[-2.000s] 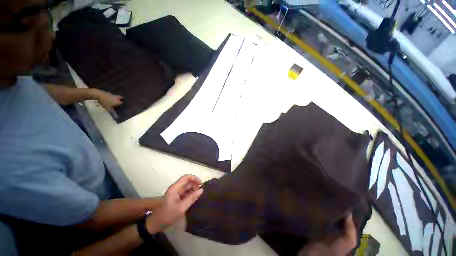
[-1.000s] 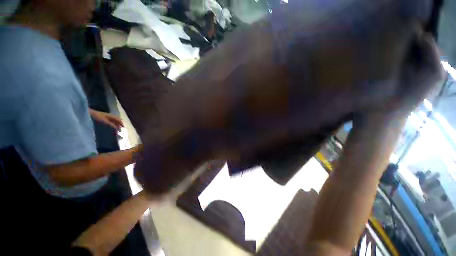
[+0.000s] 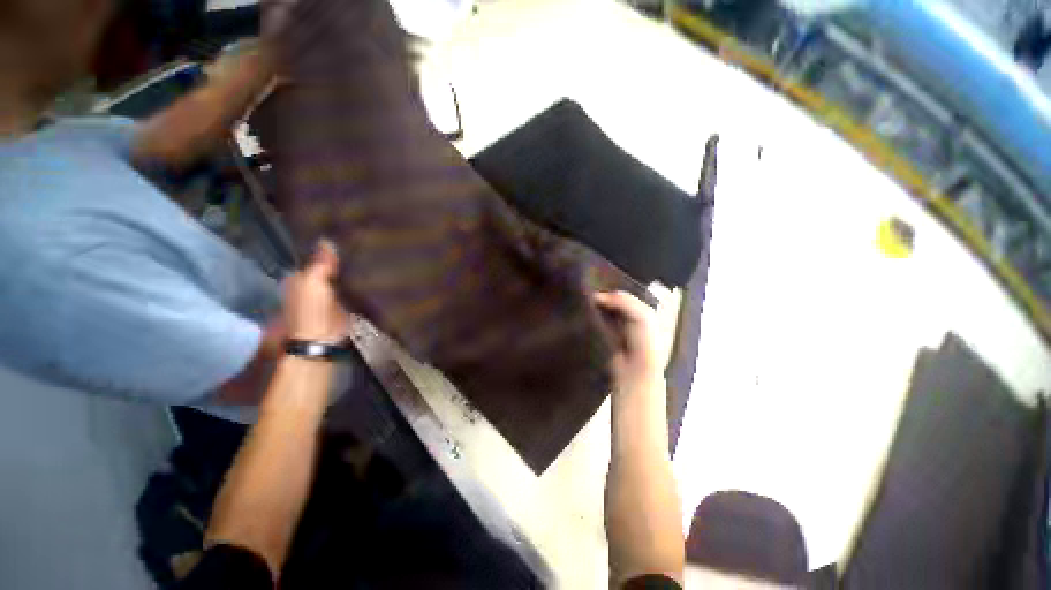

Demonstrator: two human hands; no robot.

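A large dark brown plaid fabric panel (image 3: 426, 254) lies slanting across the table's left part, blurred by motion. My left hand (image 3: 316, 302), with a dark band on the wrist, is at the panel's near left edge, its fingers on the cloth. My right hand (image 3: 628, 328) is at the panel's right edge, gripping it. The panel's lower corner points towards the table's near edge. What lies beneath it is mostly hidden.
Another person in a light blue shirt (image 3: 104, 254) stands at the left, one arm at the panel's far end. A folded black stack (image 3: 594, 184) lies behind. A white pattern piece lies right, over dark cloth (image 3: 749, 536). A yellow item (image 3: 896, 237) and another dark panel (image 3: 951, 473) are further right.
The raised panel has come down onto the left part of the table, and both my hands have lowered with it. The view has shifted. The other person's arm now reaches to the panel's far end.
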